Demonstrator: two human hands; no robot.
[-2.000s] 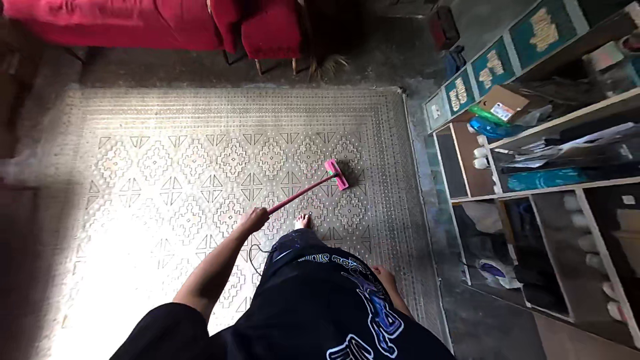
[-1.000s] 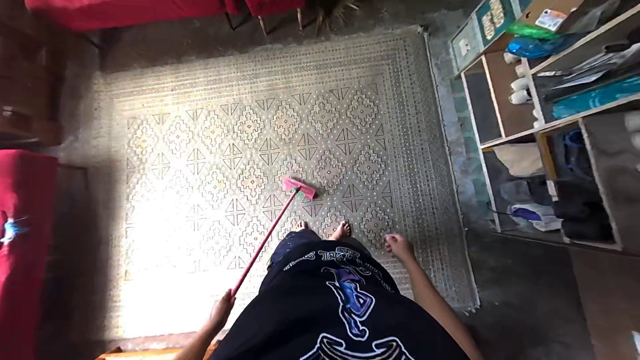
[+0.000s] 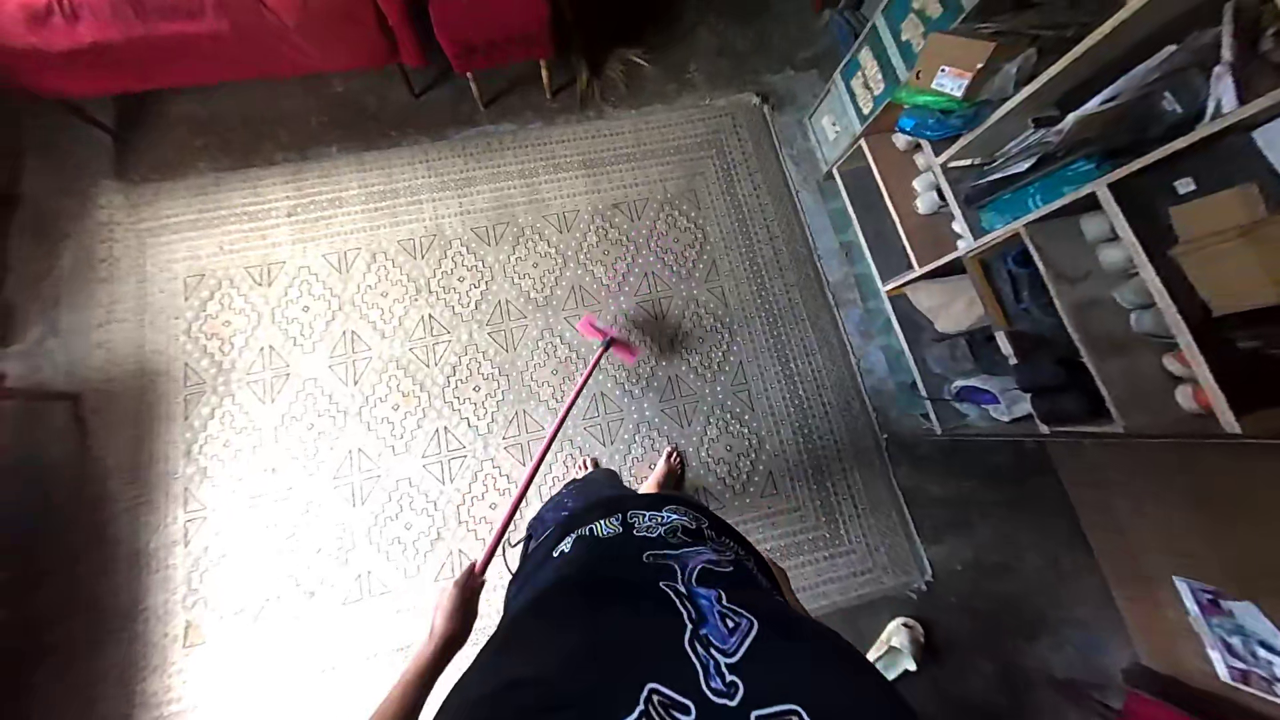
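My left hand (image 3: 459, 606) is closed around the upper end of the pink handle of a push broom (image 3: 545, 448). The handle slants away up and to the right, and the pink head with dark bristles rests on the patterned rug (image 3: 480, 380). A dark smudge or shadow lies just right of the head. Both my bare feet stand on the rug below the head. My right hand is hidden, out of sight beyond my black shirt.
An open shelf unit (image 3: 1060, 215) with shoes, bags and a cardboard box (image 3: 952, 66) lines the right side. A pale slipper (image 3: 897, 645) lies on the floor near the rug's lower right corner. Red-covered furniture (image 3: 200, 40) stands along the top.
My right hand, seen beside my body one second ago, is out of sight now. The view has shifted. My left hand stays on the broom handle.
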